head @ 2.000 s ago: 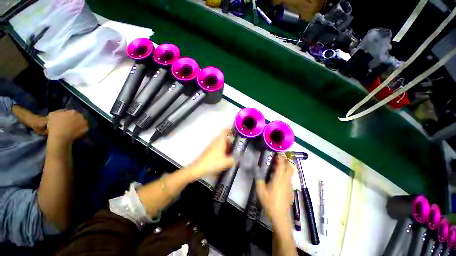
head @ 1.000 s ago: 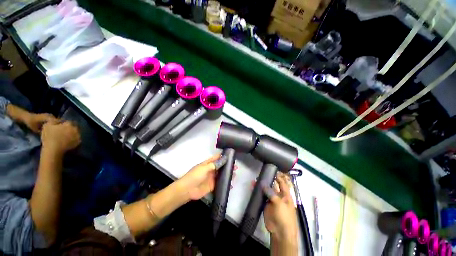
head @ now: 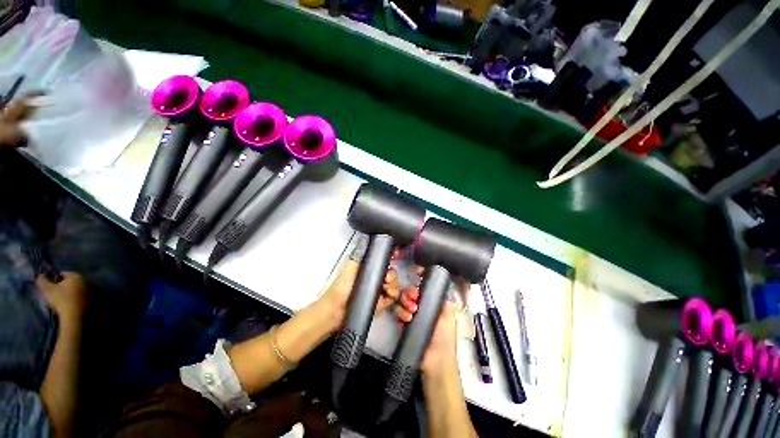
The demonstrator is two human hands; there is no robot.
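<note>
Two dark grey hair dryers are side by side in front of me, heads up, handles slanting down towards me. My left hand (head: 349, 291) is round the handle of the left hair dryer (head: 368, 287); its fingertips show right of the handle. My right hand (head: 440, 329) holds the handle of the right hair dryer (head: 424, 321); its fingers show left of the handle. The two heads touch or nearly touch, with their plain grey sides towards me. A thin magenta edge shows between them. Parts of both palms are hidden behind the handles.
Several dryers with magenta rings (head: 259, 125) lie left on the white bench. A hammer (head: 505, 346), a short dark stick (head: 481, 346) and a thin pale stick (head: 525, 334) lie right. More dryers (head: 697, 322) are far right. A neighbour's hand (head: 13, 120) is by crumpled plastic (head: 85, 94).
The two dryers have turned from magenta rings facing up to grey sides showing, and now stand more upright and parallel. The neighbour's arm has moved to the plastic. The view has shifted.
</note>
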